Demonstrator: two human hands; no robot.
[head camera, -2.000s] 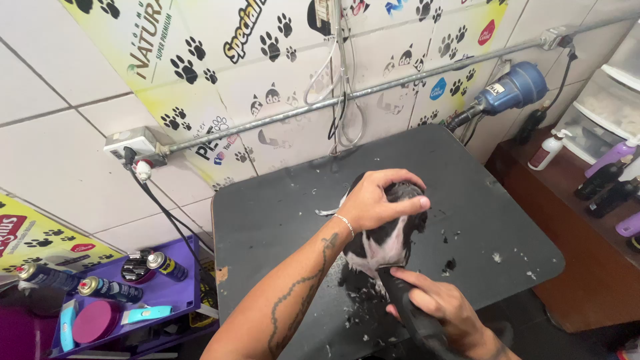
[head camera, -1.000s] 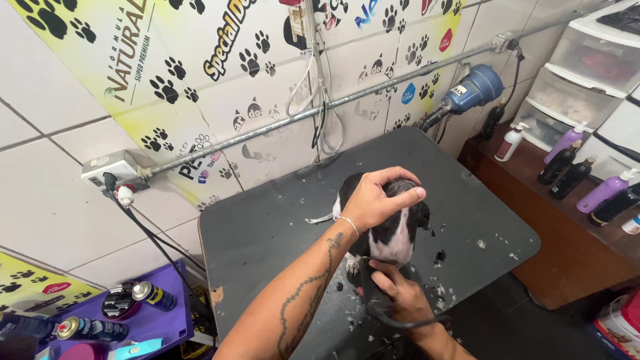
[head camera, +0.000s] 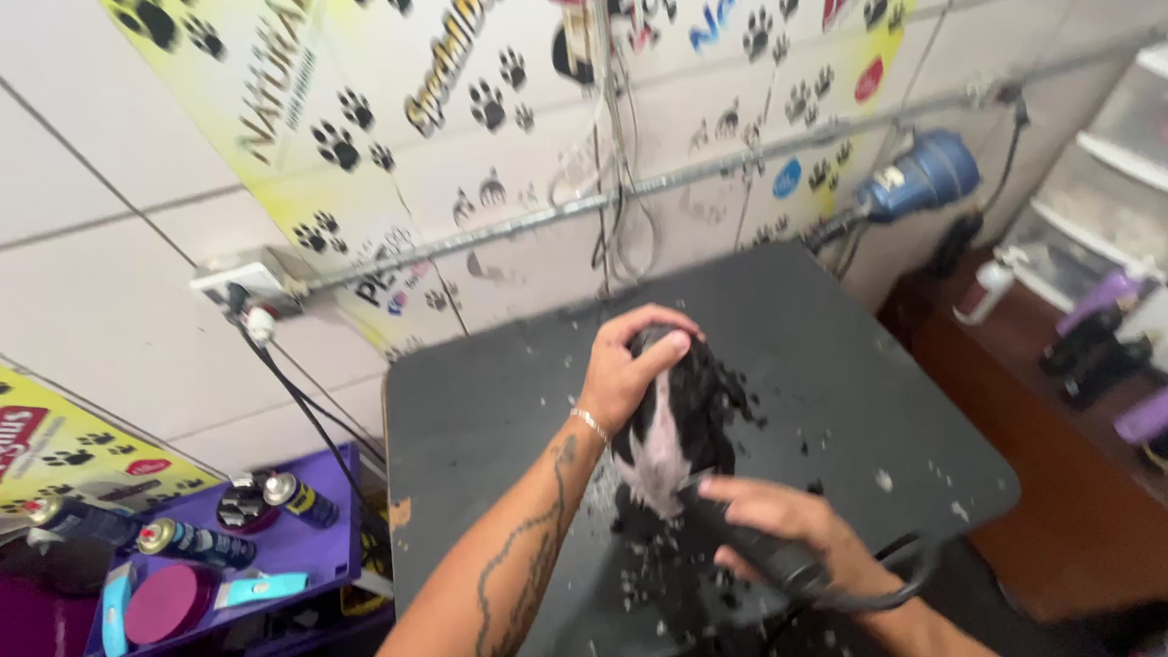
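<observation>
A small black and white dog (head camera: 671, 429) is on the black grooming table (head camera: 867, 383), with dark and pale hair clippings scattered round it. My left hand (head camera: 639, 365) is laid over the dog's head, its fingers curved round the far side and the thumb on top. In my right hand (head camera: 785, 525) is a black corded hair clipper (head camera: 771, 552), its blade end close to the dog's pale chest fur; whether it touches is blurred. The clipper's cord loops out beside my right wrist.
At the lower left, a purple tray (head camera: 342, 511) holds spray cans (head camera: 196, 543), a round magenta item (head camera: 169, 602) and turquoise clippers (head camera: 265, 590). A blue dryer (head camera: 922, 173) hangs near the wall pipe. Bottles (head camera: 985, 290) and plastic drawers (head camera: 1077, 219) stand on the right.
My right hand, low in front of the dog a second ago, is now out to the right of its chest with the clipper. The left hand stays on the dog's head.
</observation>
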